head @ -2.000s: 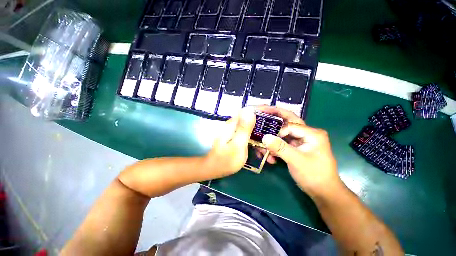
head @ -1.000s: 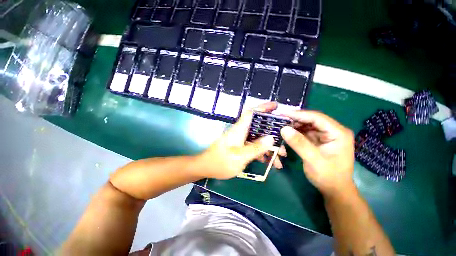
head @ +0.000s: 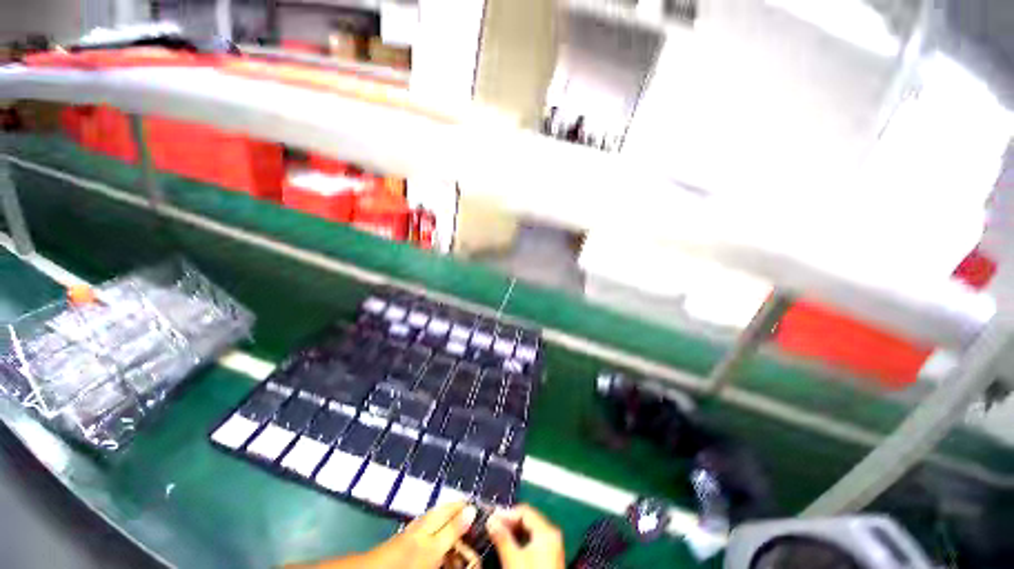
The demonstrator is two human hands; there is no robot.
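My left hand (head: 431, 538) and my right hand (head: 529, 538) are at the bottom edge, close together and partly cut off. Between their fingers they hold a small dark phone front housing (head: 478, 536), blurred, with a bit of gold edge; its keypad cannot be made out clearly. Just beyond my hands lies the black parts tray (head: 334, 383). Its nearest row holds housings with white lower halves, and a far row also shows white parts. Loose dark keypads (head: 600, 541) lie right of my hands.
A shiny clear plastic bag with parts (head: 128, 350) lies left of the tray. A dark keypad heap (head: 656, 413) is at the right, and a round grey-white device (head: 828, 545) at the lower right. A pale rail crosses beyond the green table, before red crates (head: 211, 156).
The view has tilted up, showing the rail, crates and far tray rows. My hands now sit at the bottom edge, still together on the housing, which is less visible.
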